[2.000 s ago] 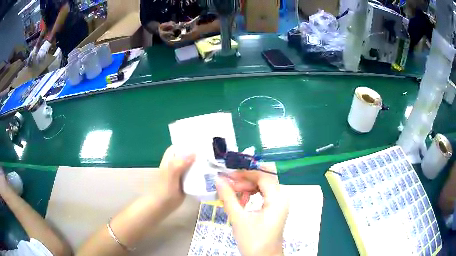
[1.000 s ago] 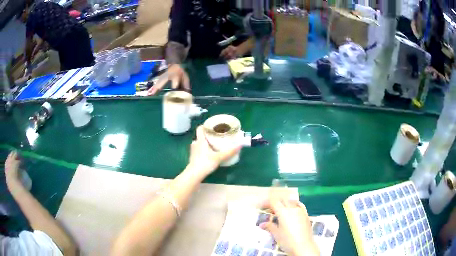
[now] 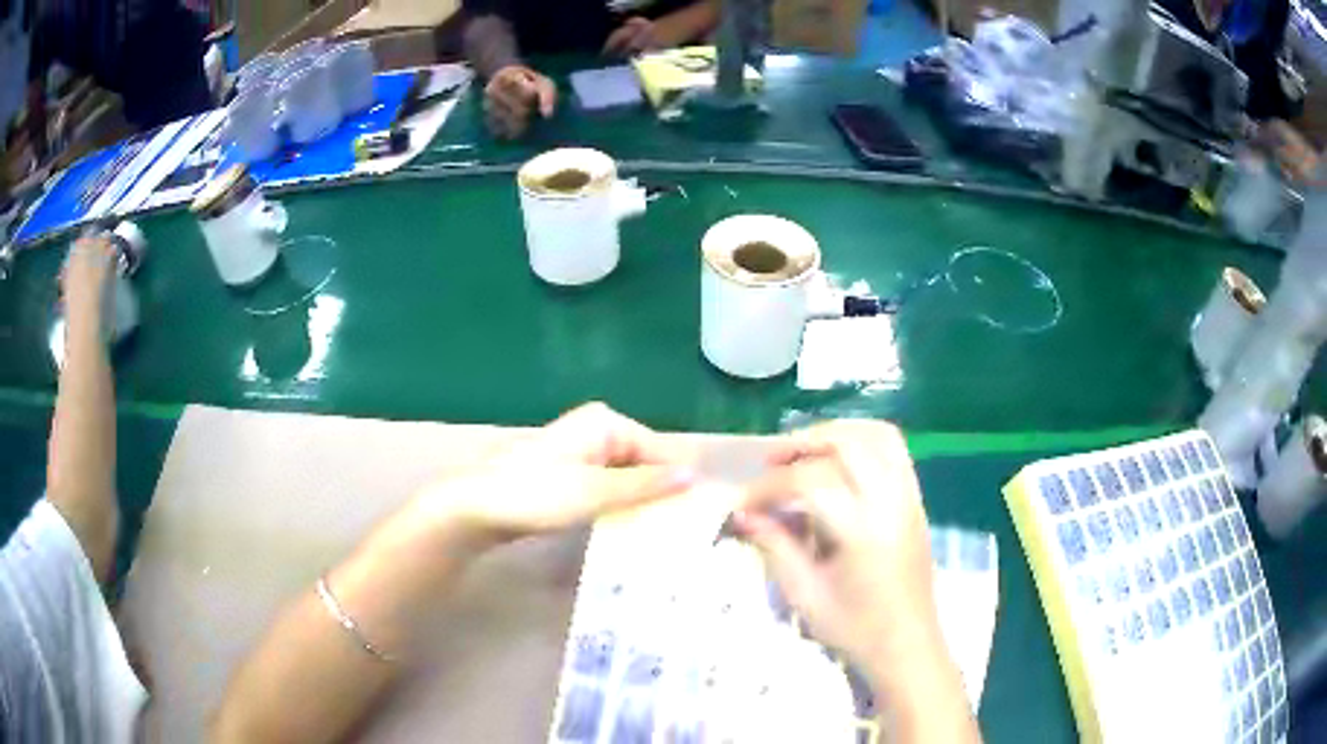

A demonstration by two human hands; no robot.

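Note:
A label sheet with rows of grey-blue labels lies in front of me over the cardboard sheet. My left hand pinches the sheet's top edge. My right hand is at the sheet's upper right, fingertips bent together around something small and dark, perhaps a label; blur hides it. A white product body stands upright on the green surface beyond my hands, its side stub and dark connector pointing right. A second product body stands behind it to the left.
A thick stack of label sheets lies at right. More cylinders stand at far left and right. A co-worker's arm reaches in at left; a person's hand is opposite. A phone lies across the line.
My left hand has let go of the product body, which stands on the green surface, and has come back to the label sheet. The co-worker's arm at left reaches further forward.

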